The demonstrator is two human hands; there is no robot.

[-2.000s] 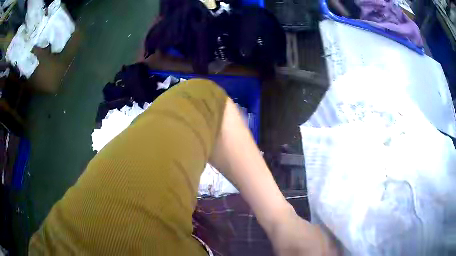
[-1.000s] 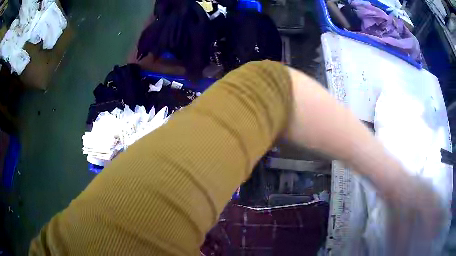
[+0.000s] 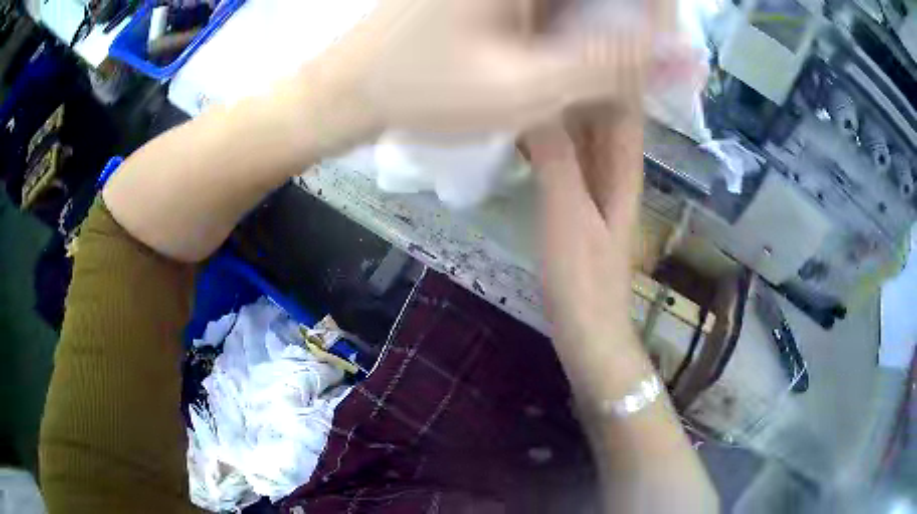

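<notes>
My left hand point(image 3: 473, 70) is at the top centre, large and blurred, closed over white cloth point(image 3: 452, 166) that shows beneath its palm. My right hand point(image 3: 593, 110) is raised close beside it, blurred and partly behind it. Whether the right fingers grip the cloth cannot be told. More white cloth point(image 3: 684, 100) shows just right of the hands, near the grey sewing machine point(image 3: 845, 151). The top edge of the picture cuts off part of the hands, and the needle area cannot be made out.
The worn table edge point(image 3: 432, 246) runs below the hands. A pile of white pieces point(image 3: 261, 412) lies in a blue bin point(image 3: 226, 286) at lower left, beside the plaid apron point(image 3: 452, 402). A slim dark tool point(image 3: 786, 341) lies at right. Another blue crate point(image 3: 161, 65) is at upper left.
The view has swung right to the machine. My left arm, earlier reaching right over white cloth, now has its hand at top centre. My right forearm and hand have come into view.
</notes>
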